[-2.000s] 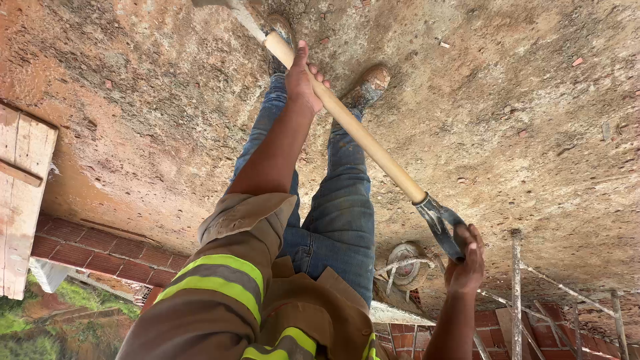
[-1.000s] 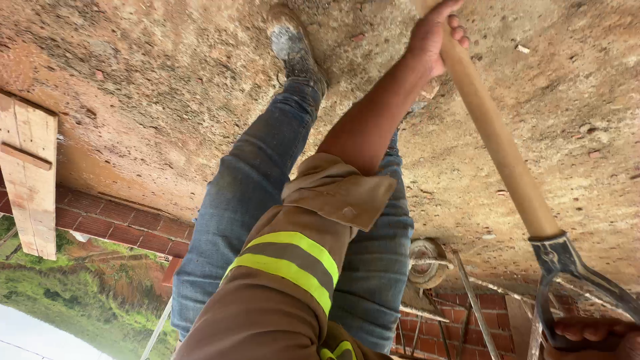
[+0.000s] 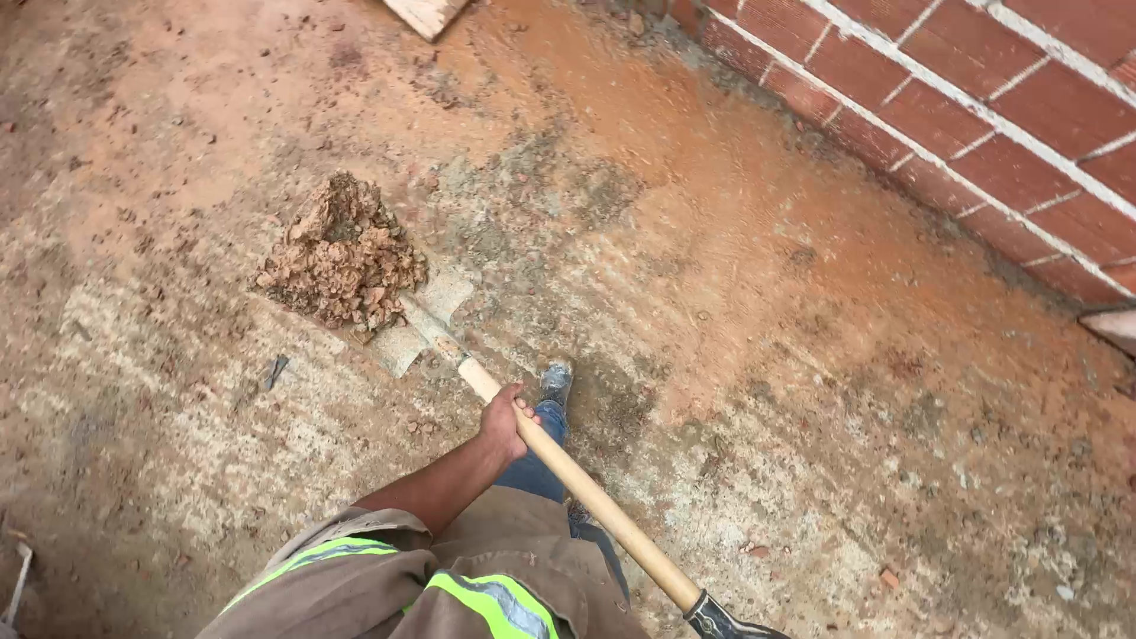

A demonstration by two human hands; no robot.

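Note:
My left hand (image 3: 510,422) is closed around the upper wooden shaft of a shovel (image 3: 603,510), just behind its metal socket. The shovel's light metal blade (image 3: 435,306) lies low over the ground, with a heap of clumpy reddish-brown soil (image 3: 342,257) on and in front of it. How much of the heap rests on the blade cannot be told. The shaft slants down to the right, where the black handle grip (image 3: 723,621) is cut off by the bottom edge. My right hand is out of view.
A red hollow-brick wall (image 3: 976,133) with pale mortar joints runs along the upper right. A wooden board (image 3: 430,13) lies at the top edge. My boot (image 3: 556,377) stands beside the shaft. Damp, rough ground (image 3: 754,266) bears small rubble, and a brick fragment (image 3: 889,578) lies at lower right.
The view has swung widely. The shovel blade and a heap of soil are now in sight. My right hand, on the handle grip before, has left the view; my left hand still holds the shaft.

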